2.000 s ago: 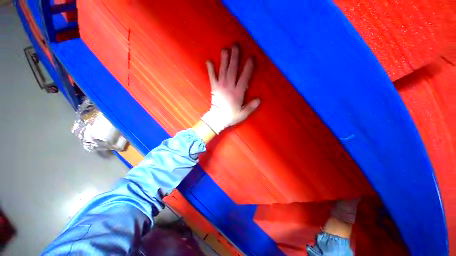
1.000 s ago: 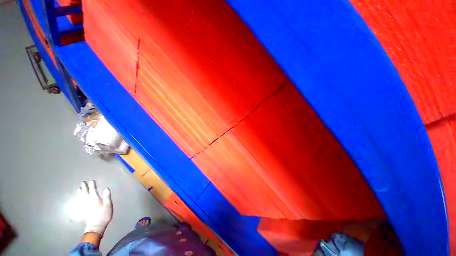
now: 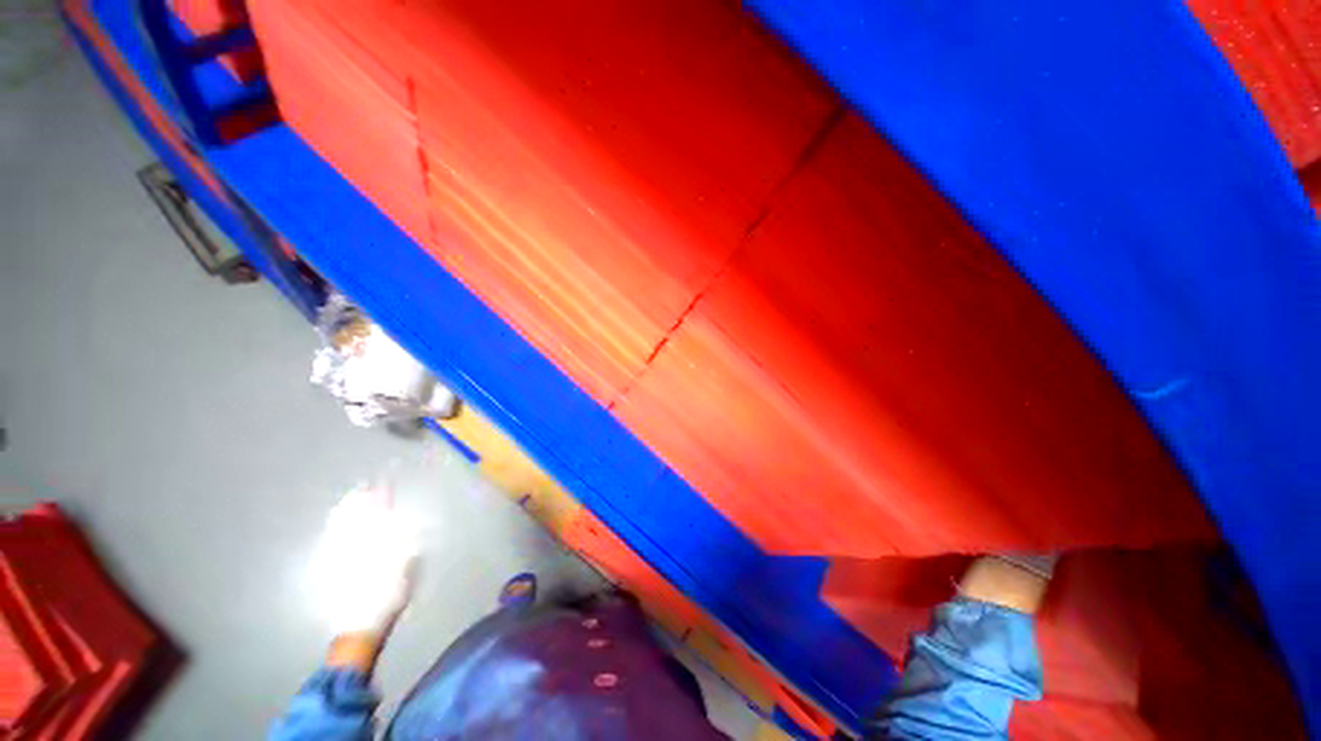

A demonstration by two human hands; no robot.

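Stacks of red sheets [image 3: 623, 217] fill the shelf, with a dark joint line between neighbouring stacks. A blue shelf beam [image 3: 536, 391] runs along their front edge, and another wide blue beam [image 3: 1072, 217] crosses at the right. My left hand [image 3: 362, 557], in a white glove, hangs over the floor, away from the stack; it is washed out by glare and its fingers are unclear. My right hand [image 3: 1026, 562] is at the end face of the nearest stack; only the glove's cuff edge and wrist show, and the fingers are hidden behind the sheets.
Crumpled clear wrap [image 3: 380, 379] lies low beside the rack. Tan cardboard [image 3: 507, 471] shows below the beam. Red stacked pieces [image 3: 65, 623] stand on the floor at lower left. A metal frame with a wheel [image 3: 196, 225] is at upper left. My shoe tip shows on the floor.
My left hand has left the face of the red stack and hangs over the floor. My right hand stays at the stack's end. A joint in the stack now shows, and the view has shifted.
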